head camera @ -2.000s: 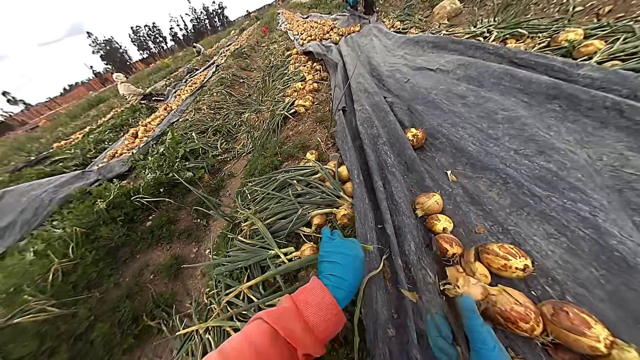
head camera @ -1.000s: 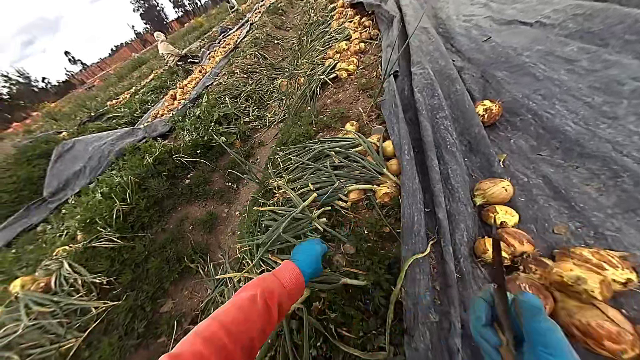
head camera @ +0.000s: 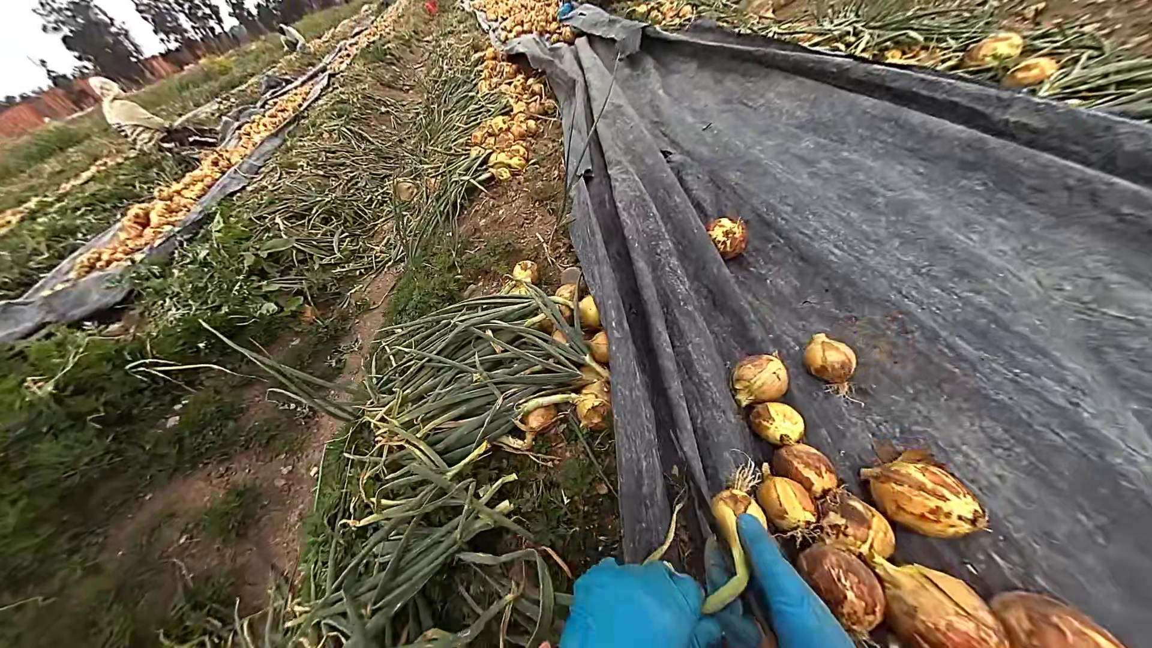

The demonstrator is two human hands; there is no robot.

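My left hand, in a blue glove, is closed at the lower end of a green onion stalk. The bulb of this onion points up and away, roots outward, at the edge of the dark fabric sheet. My right hand, also gloved in blue, has its fingers around the onion's neck and lower bulb. Whether a knife is in it is hidden. Trimmed onions lie on the sheet just beyond and right of it. Uncut onions with long green leaves lie on the soil to the left.
A lone onion lies farther up the sheet. Onion heaps run along the row ahead. At the far left a person crouches beside another onion-covered strip. Weeds and soil border the rows.
My left hand has moved from the leafy pile to beside my right hand, where an onion is now held. The blade seen in my right hand one second ago is out of sight.
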